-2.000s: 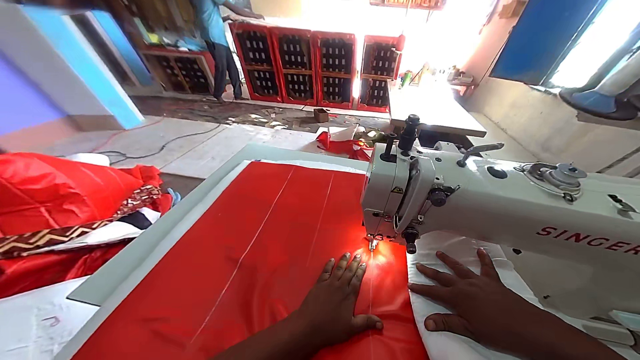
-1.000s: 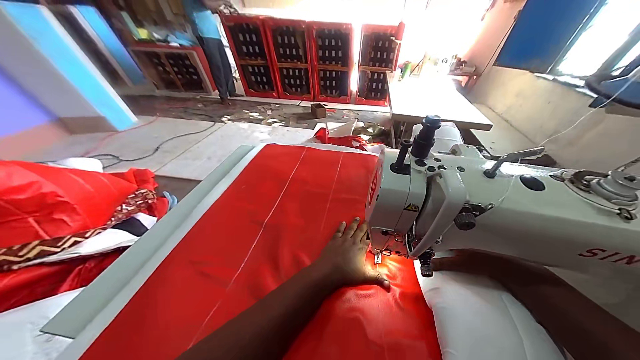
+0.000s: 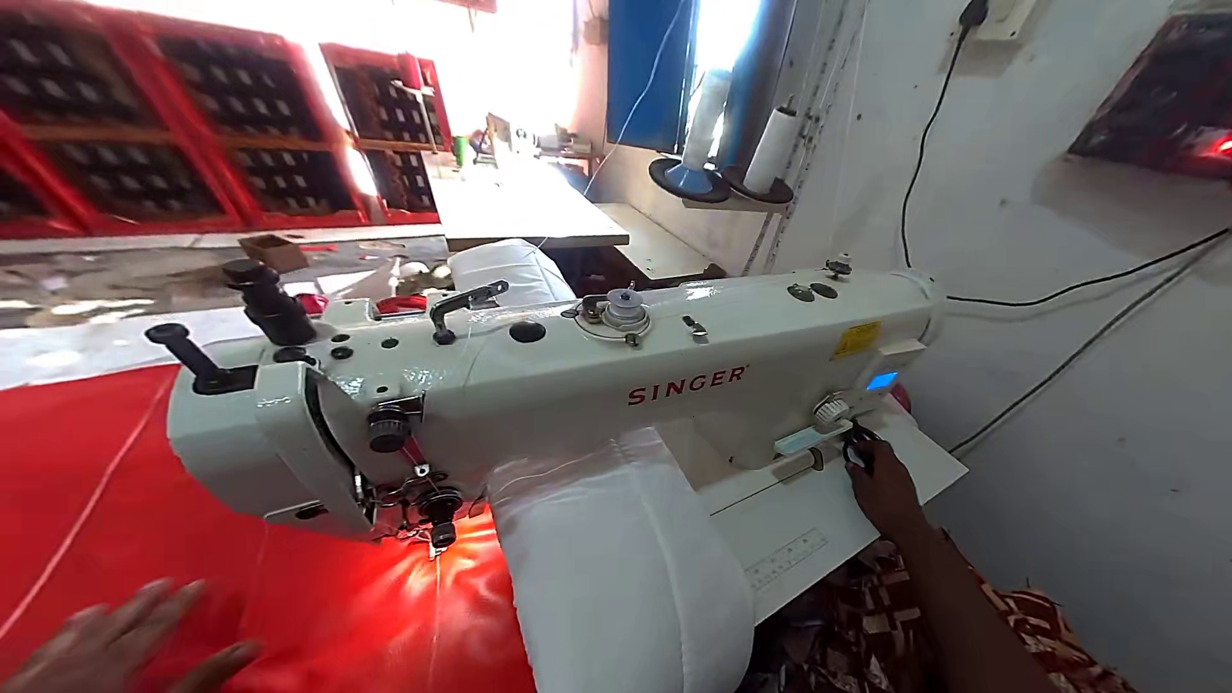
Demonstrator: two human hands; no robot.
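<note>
A white Singer sewing machine (image 3: 597, 385) stands across the middle, its lamp lighting the red fabric (image 3: 318, 606) under the needle area. Chalk-like lines run along the fabric. At the lower left, my left hand (image 3: 135, 640) lies on or just over the red fabric, fingers spread and somewhat blurred. Far to the right, my right hand (image 3: 881, 481) has its fingers on the black handles of what looks like scissors (image 3: 859, 445), beside the machine's dial (image 3: 831, 409). White padded material (image 3: 616, 568) passes beneath the machine arm and hangs toward me.
Two thread cones (image 3: 770, 149) stand on a holder behind the machine. Another white table (image 3: 529, 207) is farther back, near red-framed racks (image 3: 231, 115). Black cables (image 3: 1068, 300) run along the right wall. Patterned cloth (image 3: 895, 616) lies below the machine table's edge.
The view has swung right. My right hand, flat on the white material two seconds ago, has moved right to the black handles. My left hand has moved away from the needle, to the left.
</note>
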